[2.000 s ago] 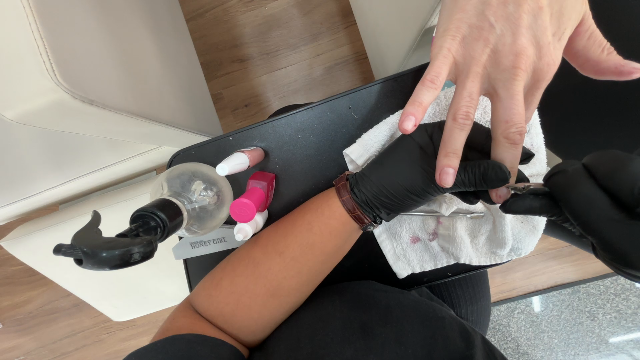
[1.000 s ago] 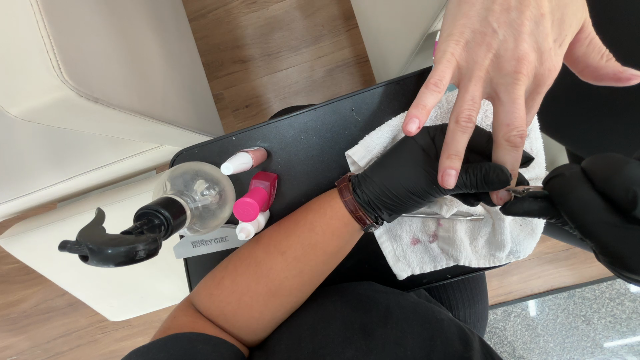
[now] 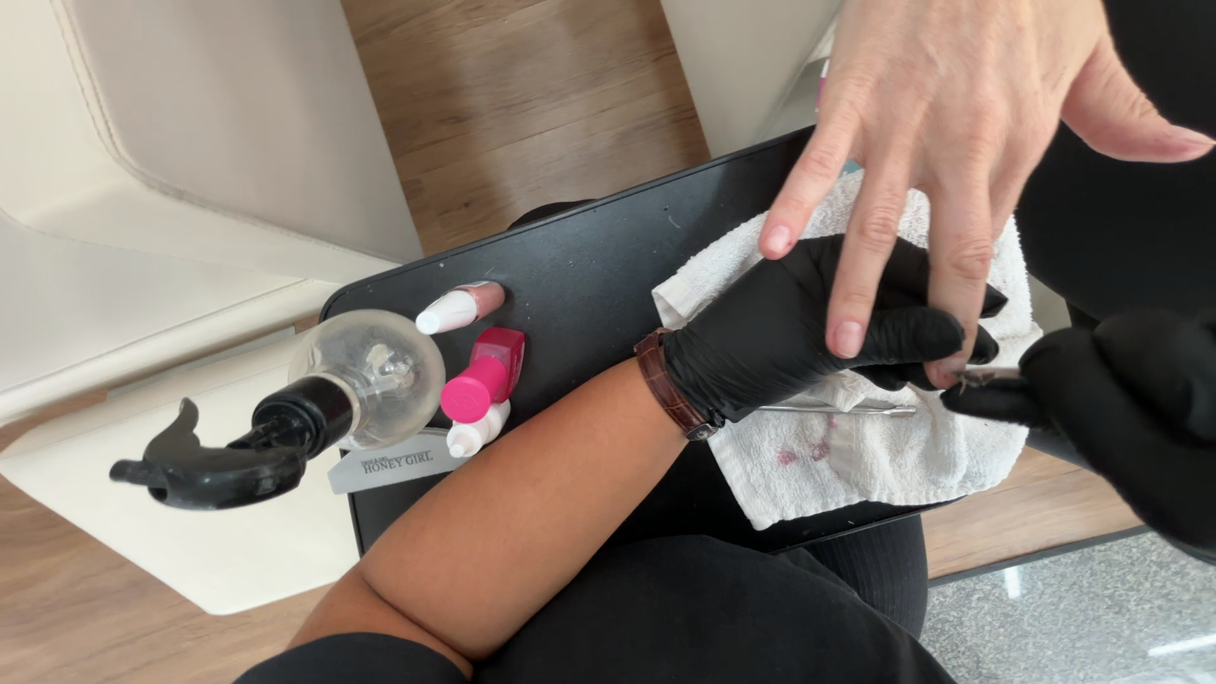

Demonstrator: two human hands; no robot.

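Observation:
My left hand (image 3: pixel 760 332), in a black glove with a brown watch strap at the wrist, grips a finger of another person's hand (image 3: pixel 959 114) near its tip. That hand reaches in from the top with its fingers spread. At the right, my right hand (image 3: pixel 1121 389), also black-gloved, holds a small metal cuticle tool (image 3: pixel 993 375) against the held fingertip; its handles are mostly hidden in the glove. Under the hands lies a white terry towel (image 3: pixel 855 475) with reddish stains. A slim metal tool (image 3: pixel 855 409) rests on it, partly covered by my left hand.
On the black tray table (image 3: pixel 589 275) stand a pale pink polish bottle (image 3: pixel 463 307), a bright pink polish bottle (image 3: pixel 484 375), a small white bottle (image 3: pixel 479 430) and a clear spray bottle (image 3: pixel 370 380) with a black trigger. A grey nail file (image 3: pixel 394 463) lies beside them. Cream upholstered furniture (image 3: pixel 228 123) is at the left.

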